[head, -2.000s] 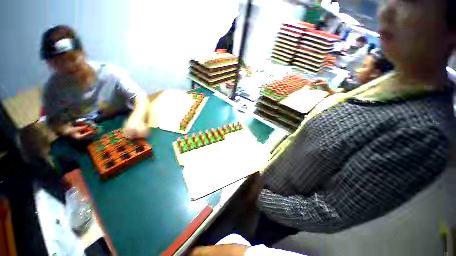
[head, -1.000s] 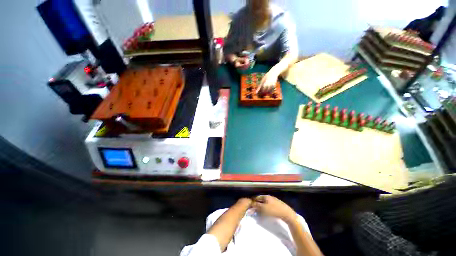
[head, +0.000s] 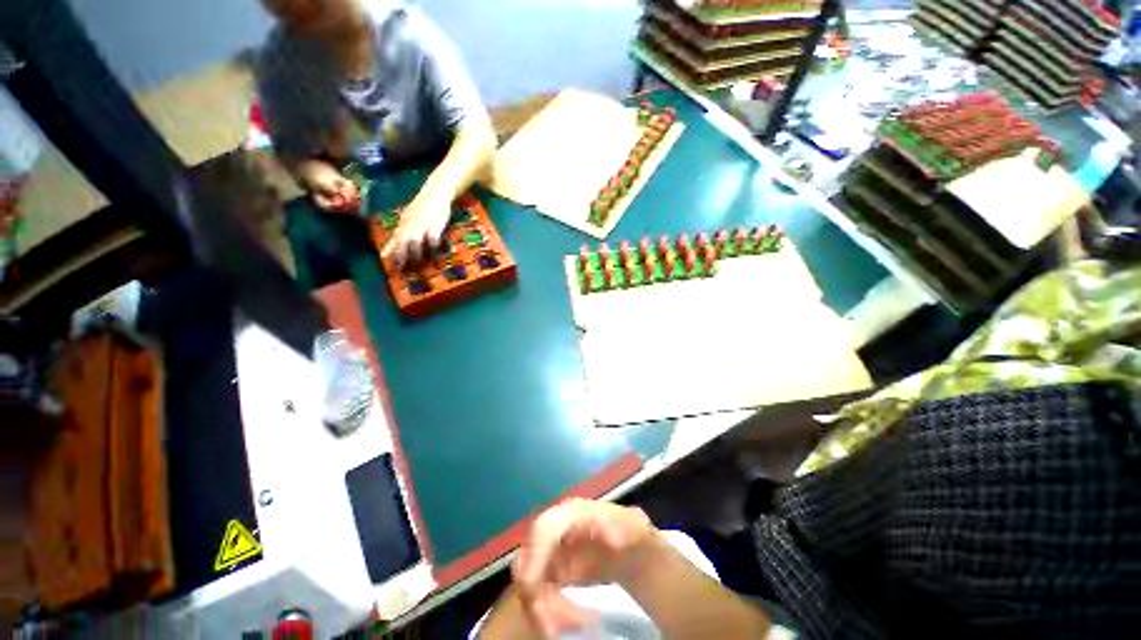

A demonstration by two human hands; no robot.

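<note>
My right hand (head: 586,540) and my left hand (head: 546,608) are together over my lap at the bottom, fingers bent and overlapping. No object shows in them, but the overlap hides their inner sides. A cardboard sheet (head: 713,350) lies on the green bench in front of me. Rows of green circuit board assemblies with upright red parts (head: 651,263) stand along its far edge. An orange-brown fixture tray (head: 461,290) lies further back on the left, with some green and some black pockets, away from my hands.
A co-worker's hand (head: 420,230) is over the fixture tray. Another cardboard sheet (head: 551,163) holds a row of assemblies. A black phone (head: 382,515), clear crumpled plastic (head: 344,385) and the machine's orange-brown plate (head: 94,463) are at left. A person (head: 963,500) stands close at right.
Since one second ago the view has swung right, and the machine has shifted to the left edge. My hands remain together, now raised slightly. The co-worker's hand stays over the fixture tray.
</note>
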